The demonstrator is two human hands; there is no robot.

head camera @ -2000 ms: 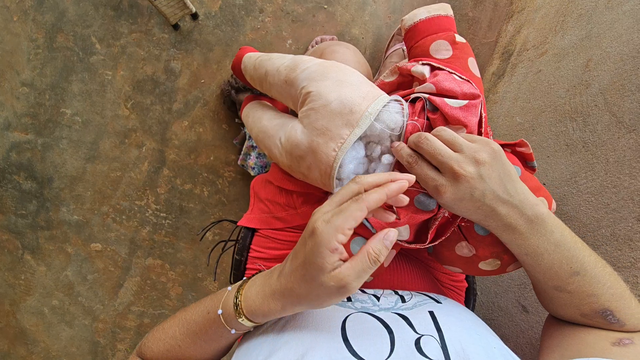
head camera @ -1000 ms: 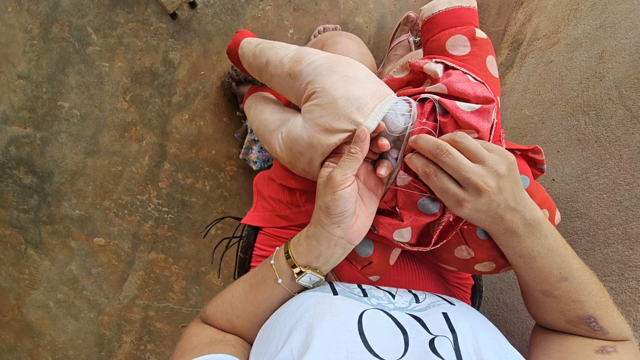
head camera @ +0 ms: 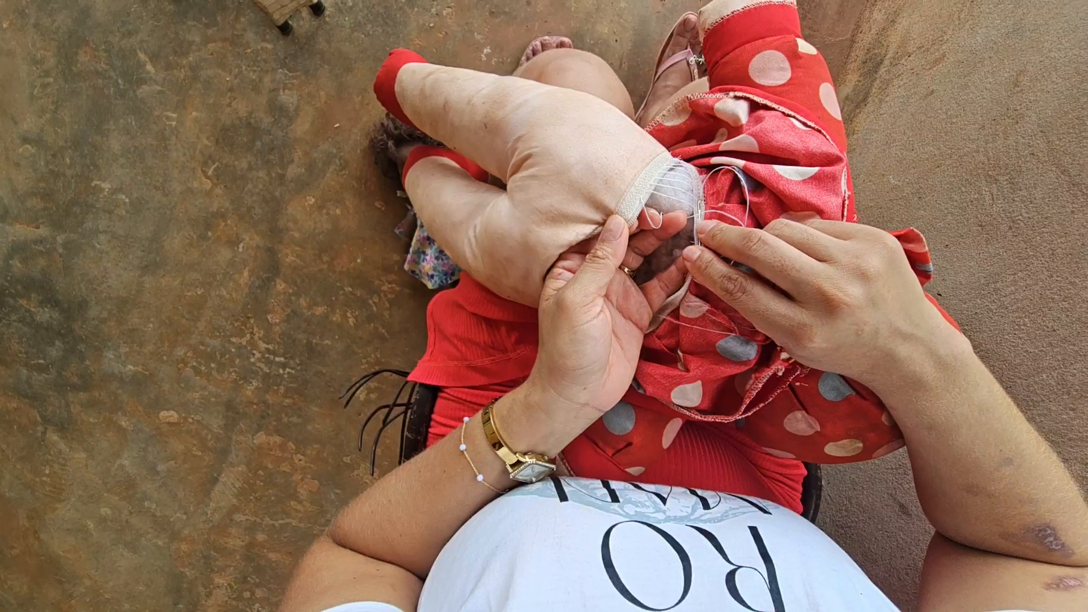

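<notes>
A stuffed beige cloth doll body (head camera: 561,144) with red cuffs lies across my lap, its open edge facing right. White stuffing (head camera: 673,189) shows in the opening, crossed by loose threads. My left hand (head camera: 603,314) holds the lower rim of this opening, thumb on the beige edge and fingers inside the gap. Red polka-dot cloth (head camera: 782,161) joined to the doll by threads spreads to the right. My right hand (head camera: 816,285) pinches the edge of that cloth beside the opening, a loop of thread near its fingertips. Whether it holds a needle, I cannot tell.
My legs in red ribbed clothing lie beneath the work, with a sandalled foot (head camera: 676,68) at the top. A floral cloth (head camera: 431,259) shows left of the doll. The corner of a small wooden item (head camera: 285,10) stands on the stained floor (head camera: 187,323). Dark cords hang at the seat's left.
My left hand has turned from lying palm-down near the opening to gripping its rim, with fingers inside. My right hand stays at the cloth edge. Less stuffing shows than two seconds ago.
</notes>
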